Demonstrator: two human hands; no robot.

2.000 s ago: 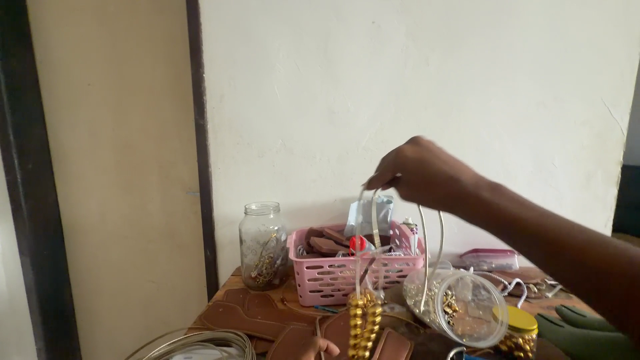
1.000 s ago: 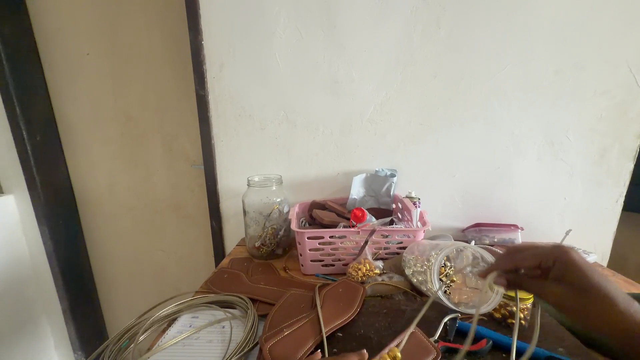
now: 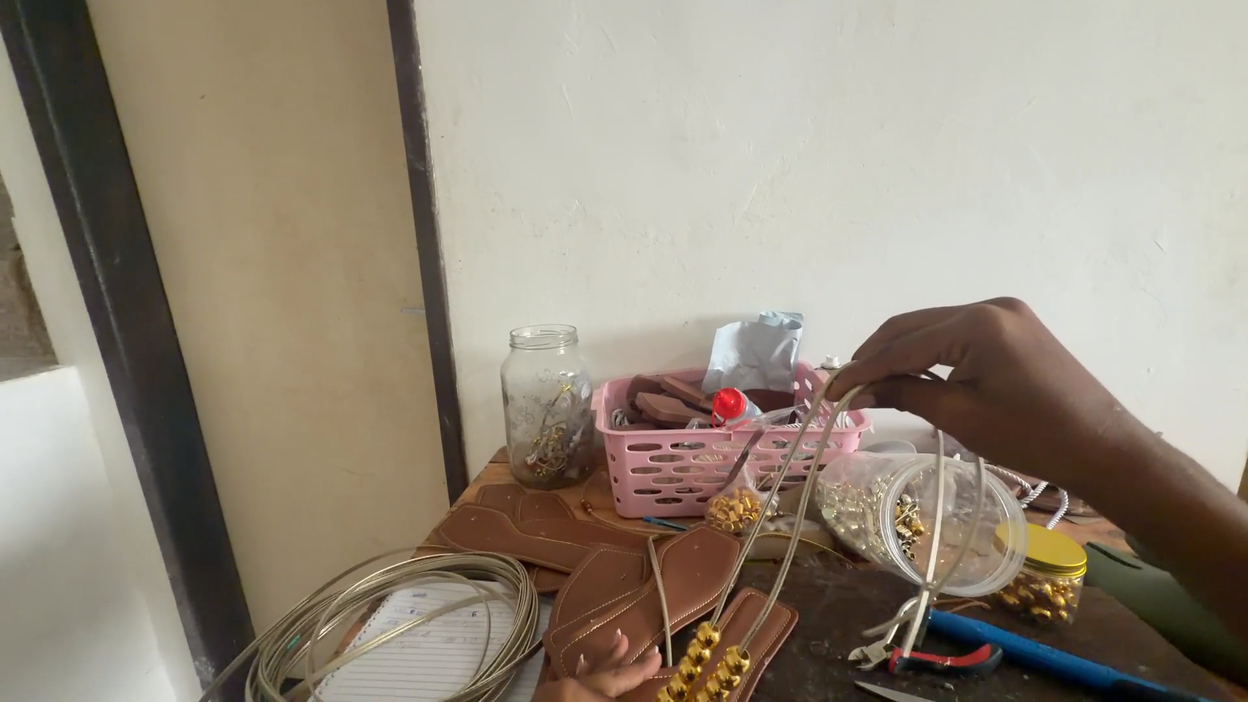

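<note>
My right hand [image 3: 960, 366] pinches two pale cords [image 3: 804, 468] and holds them up in front of the pink basket's right end. Gold beads [image 3: 704, 663] are threaded in two rows on the lower part of these cords. The other ends of the cords hang down beside the tipped clear jar. My left hand [image 3: 609, 675], partly cut off by the bottom edge, lies at the brown leather sandal soles [image 3: 624, 604], just left of the beads; whether its fingers grip anything is unclear. Pliers with red and black handles [image 3: 946, 660] lie at the lower right.
A pink basket [image 3: 658, 473] of leather pieces stands by the wall, beside a glass jar [image 3: 546, 409]. A clear jar of beads [image 3: 916, 517] lies on its side near a yellow-lidded jar [image 3: 1043, 575]. Coiled cord [image 3: 522, 595] rests over a lined notebook [image 3: 419, 639]. A blue tool [image 3: 1043, 648] lies right.
My right hand has risen from beside the tipped jar, where it was a second ago, drawing the cords up. The rows of gold beads now show clearly near the bottom edge.
</note>
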